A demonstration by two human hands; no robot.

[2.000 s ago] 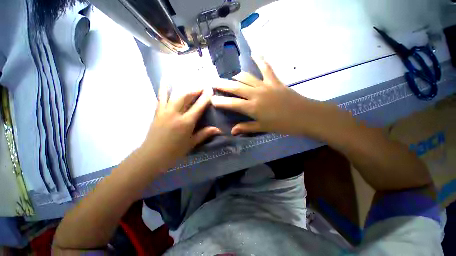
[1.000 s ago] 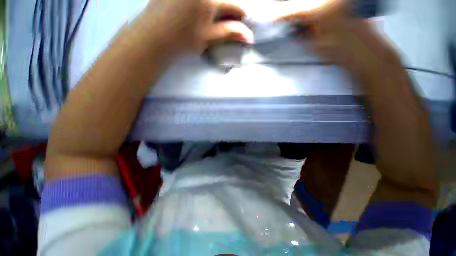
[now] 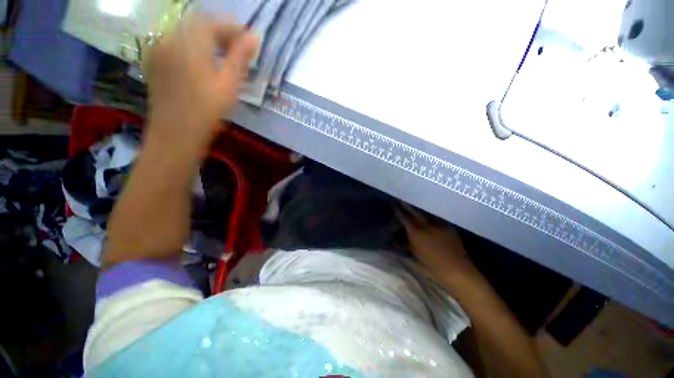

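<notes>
My left hand (image 3: 198,63) is raised at the upper left, blurred, with fingers curled beside the stacked panels (image 3: 292,33). Whether it holds anything cannot be made out. The panels are light grey with dark edges, fanned on the table's left part. My right hand (image 3: 427,235) is low, under the table's front edge, partly hidden in shadow beside dark cloth (image 3: 332,214) over my lap. Its fingertips are unclear, so its grip cannot be told.
The grey table edge with ruler marks (image 3: 443,177) runs diagonally to the lower right. The white machine bed (image 3: 591,96) is at the upper right. A red chair or crate (image 3: 240,199) with crumpled fabric (image 3: 111,177) is at left below. A pale board (image 3: 96,22) lies upper left.
The view has swung left. Both hands have left the needle area: my left hand moved to the stacked panels, my right hand dropped below the table edge.
</notes>
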